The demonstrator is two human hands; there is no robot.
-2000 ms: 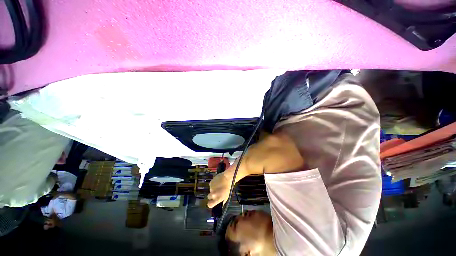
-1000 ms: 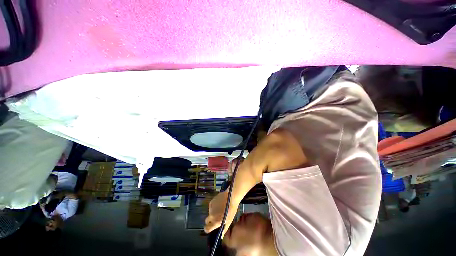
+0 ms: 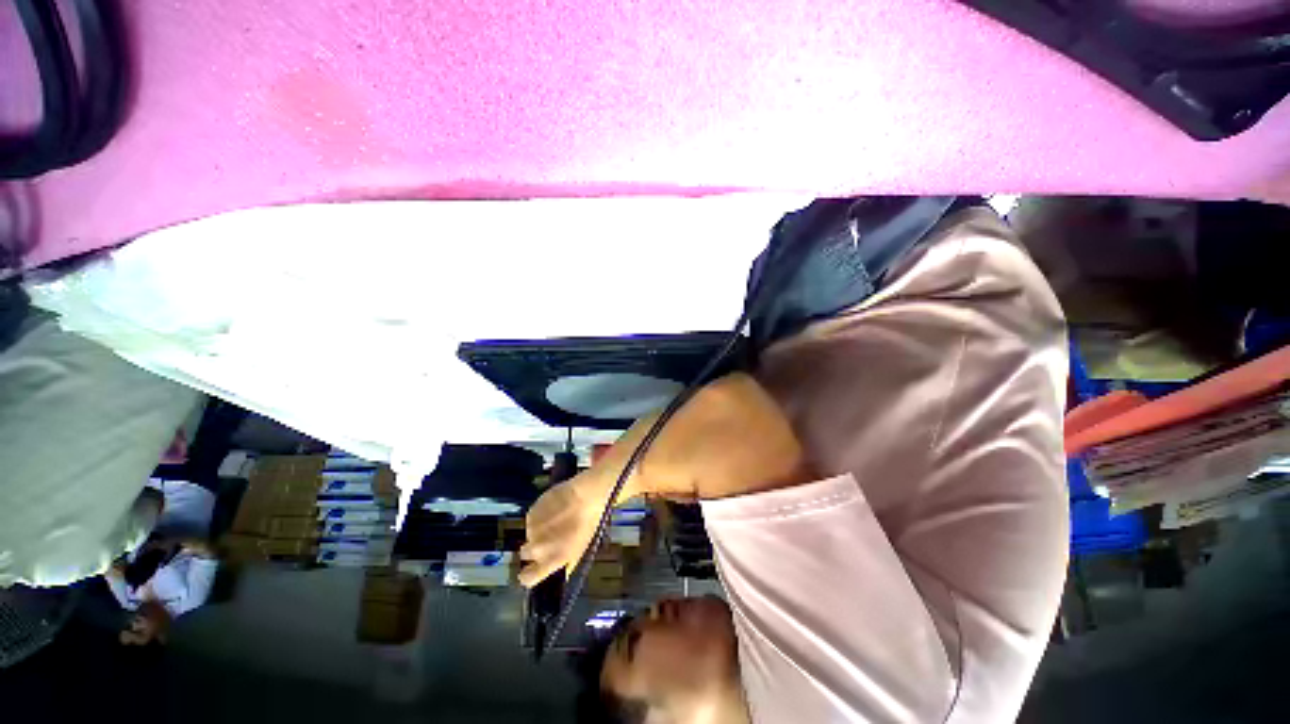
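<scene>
Neither of my hands is in view. The picture is upside down. Nearest me, a pink surface (image 3: 467,99) spans the top of the picture. Thick black loops (image 3: 57,92) lie on it at the left edge, cut off. A glossy black curved part (image 3: 1174,71) lies at the top right, also cut off. Beyond it, a black frame (image 3: 509,371) with a round opening lies on a white sheet (image 3: 354,283). Another person's hand (image 3: 566,523) holds a dark corded tool (image 3: 565,464), its thin tip at the frame's edge.
That person, in a pale pinkish shirt (image 3: 962,410), sits beside the white sheet. A black cord (image 3: 637,453) crosses their forearm. A second dark frame (image 3: 474,481) shows beyond. Stacked cartons (image 3: 283,509) and another person in white (image 3: 184,545) are behind. A large pale grey shape (image 3: 85,439) is at left.
The other person's hand has moved left in the picture, and the tool's tip now shows at a different spot along the frame's edge. The view has shifted slightly. The frame has stayed in place.
</scene>
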